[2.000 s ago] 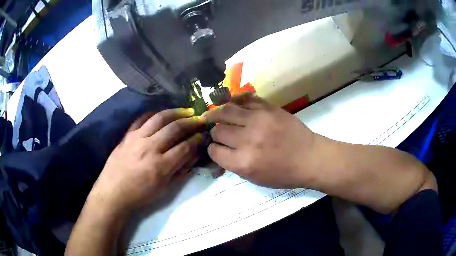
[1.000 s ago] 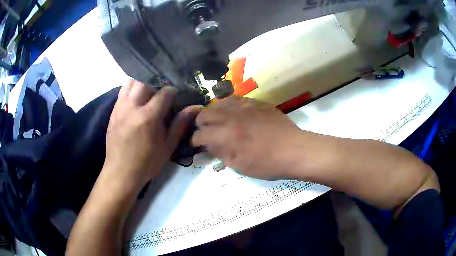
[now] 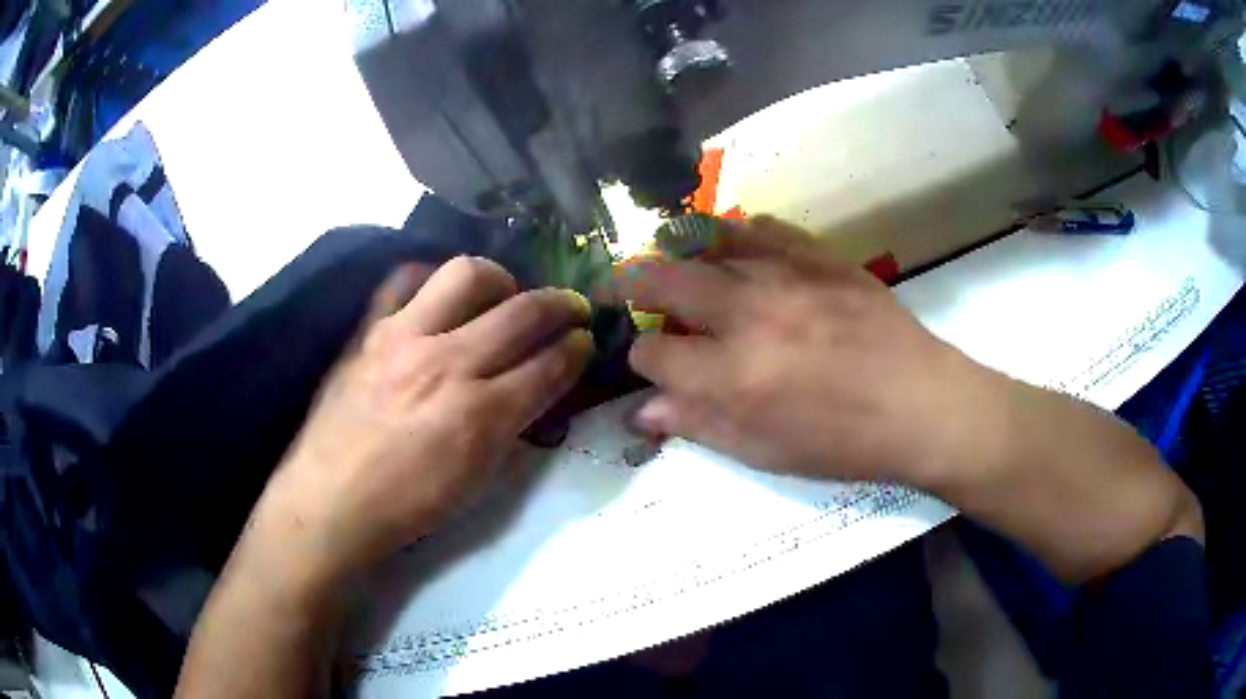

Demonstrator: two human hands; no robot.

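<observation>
A dark garment (image 3: 205, 355) lies left of the sewing machine head (image 3: 547, 109), with its dark edge (image 3: 611, 328) running under my fingers in front of the needle area. My left hand (image 3: 444, 396) is bent over this edge and pinches it between thumb and fingers. My right hand (image 3: 793, 355) lies to the right of it, fingertips on the same edge close to the presser foot area. The needle and presser foot are blurred and partly hidden by my fingers and bright light.
The cream machine bed (image 3: 875, 164) has red-orange tape (image 3: 711, 180) on it. A small dark-blue tool (image 3: 1097, 219) lies right of the bed. A pale blue-grey fabric part (image 3: 116, 178) is at the left. The white table (image 3: 547, 587) has a curved front edge with printed marks.
My left hand has moved right and turned, its fingers now closer to the needle area. My right hand has shifted slightly right. The machine and table appear farther right in view.
</observation>
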